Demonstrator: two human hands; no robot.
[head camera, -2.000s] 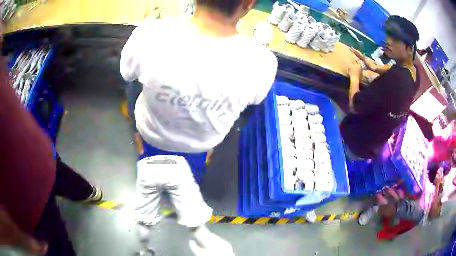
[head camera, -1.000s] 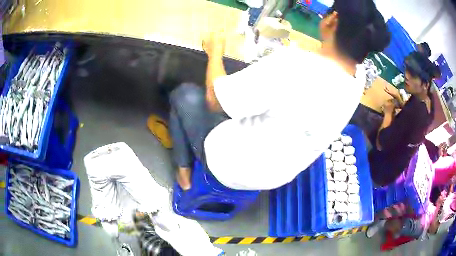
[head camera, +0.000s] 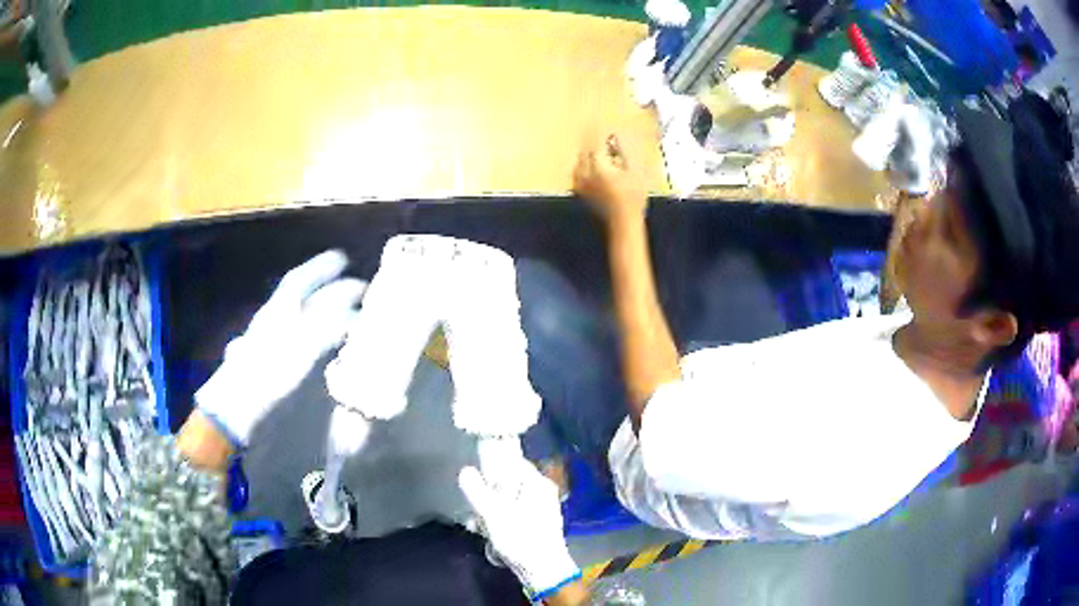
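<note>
A white figure lower body (head camera: 444, 308) with shorts and two thin legs is upright in front of me, waist up, above the floor. A shoe (head camera: 329, 502) shows at the end of its left leg. My right hand (head camera: 521, 521), in a white knit glove with a blue cuff edge, is closed around the other leg below the shorts and hides its lower end. My left hand (head camera: 278, 349), gloved too, has its fingers apart close beside the shorts' left side; whether the fingertips touch it is unclear.
A tan bench (head camera: 296, 130) curves across ahead, with a green conveyor (head camera: 473, 21) behind. A blue crate of long white-grey parts (head camera: 89, 391) is at left. A seated person in white (head camera: 793, 426) is close at right, an arm towards the bench, by a metal fixture (head camera: 716, 47).
The view has swung to the bench and come nearer. The figure part has moved up and stands more upright. My left hand has come into view; my right hand now shows clearly on the leg.
</note>
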